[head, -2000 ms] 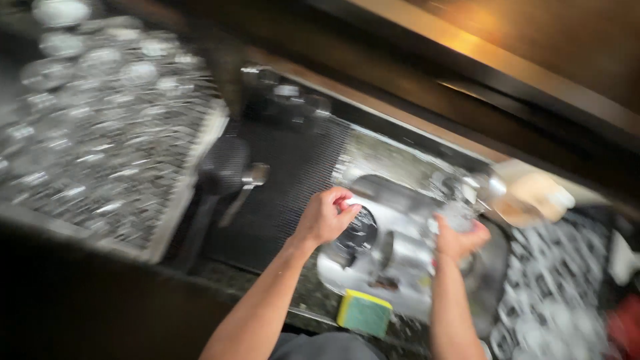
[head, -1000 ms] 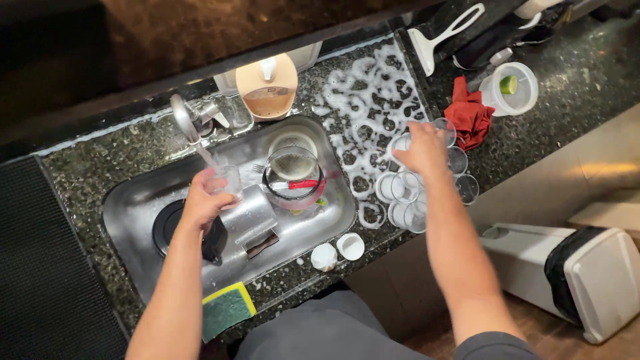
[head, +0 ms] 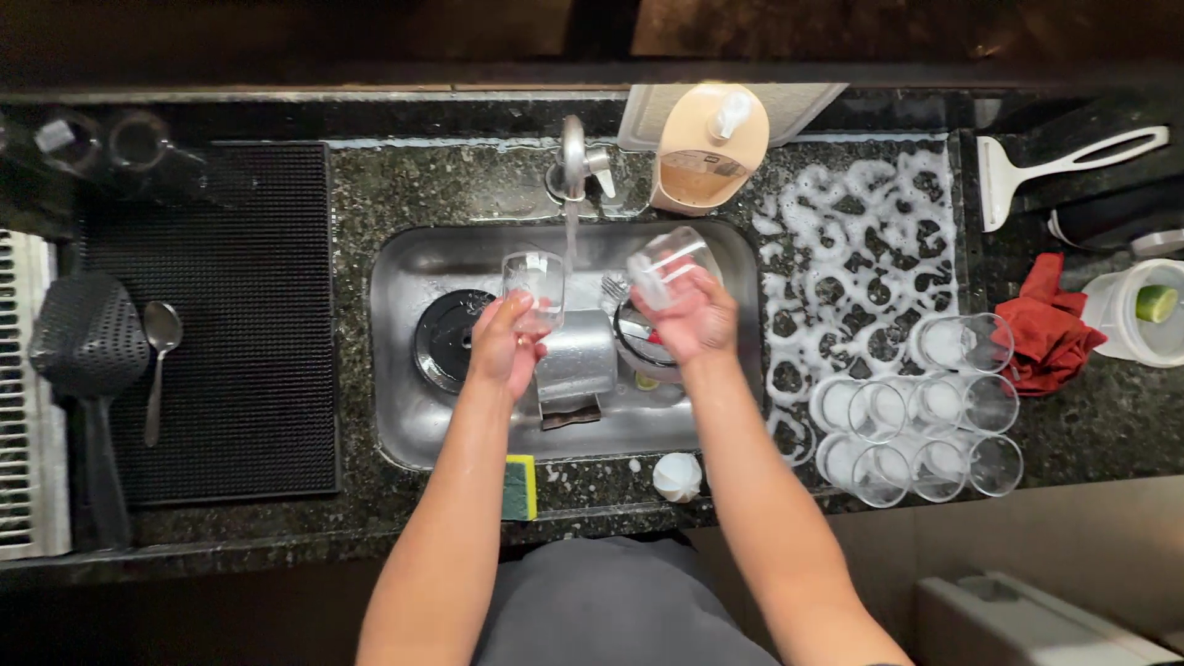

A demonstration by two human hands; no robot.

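Note:
My left hand (head: pixel 507 344) grips a clear drinking glass (head: pixel 536 285) over the steel sink (head: pixel 396 407), just left of the thin stream from the faucet (head: pixel 573 153). Over the sink's right part, my right hand (head: pixel 694 319) holds another clear glass (head: pixel 668 264), tilted, with some foam at its base. Beneath the hands lie a metal pot (head: pixel 578 361) with a dark handle, a round black lid (head: pixel 449 338), and a clear round vessel with a dark rim, partly hidden. Several glasses (head: pixel 939 402) with foam stand on the counter right of the sink.
Foam rings (head: pixel 860 231) cover the right counter, beside a red cloth (head: pixel 1050 324), a plastic tub (head: pixel 1142 310) and a white squeegee (head: pixel 1008 180). A soap dispenser (head: pixel 708 157) stands behind the sink, a sponge (head: pixel 520 488) at its front edge. Left are a black mat (head: pixel 240 370), spoon (head: pixel 162 333) and slotted utensil (head: pixel 91 333).
My right hand has moved from the group of glasses on the right counter to over the sink, and now holds a glass. My left hand still holds its glass near the faucet.

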